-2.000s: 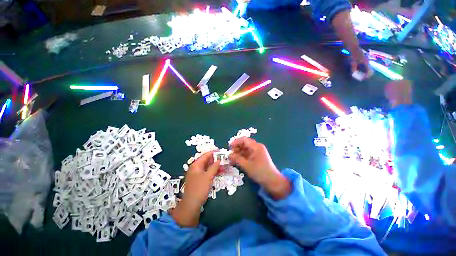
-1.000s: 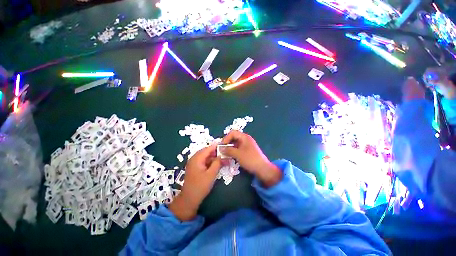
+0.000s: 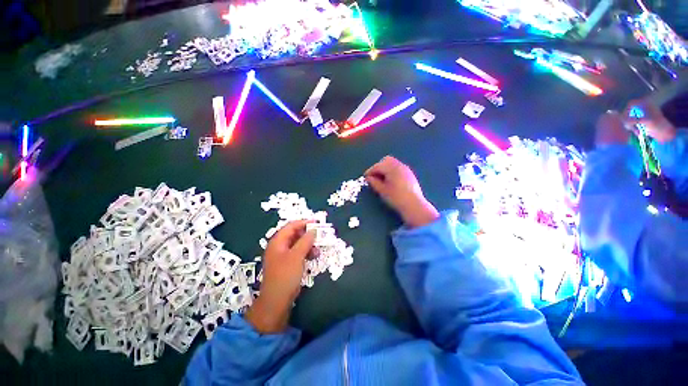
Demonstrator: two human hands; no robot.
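Observation:
My left hand (image 3: 285,264) pinches a white plate (image 3: 318,228) at its fingertips, above the piles of small inserts; its fingers partly hide the plate. My right hand (image 3: 397,190) is apart from it, with its fingertips close together at the upper right edge of a small pile of white inserts (image 3: 347,191). Whether it holds an insert cannot be seen. More small inserts (image 3: 332,256) lie beside and beyond my left hand. A big heap of white square plates (image 3: 151,264) with dark openings lies at the left.
Lit sticks (image 3: 377,117) and unlit strips lie beyond my hands, with two loose plates (image 3: 423,117). A dazzling heap of lit assemblies (image 3: 528,219) is at the right, beside a neighbour's blue sleeves (image 3: 615,203). A clear bag (image 3: 30,271) is far left. Another bright heap lies across.
My right hand has left the plate and moved up and right to the edge of the insert pile. My left hand stays near with the plate. The lit sticks have changed colour.

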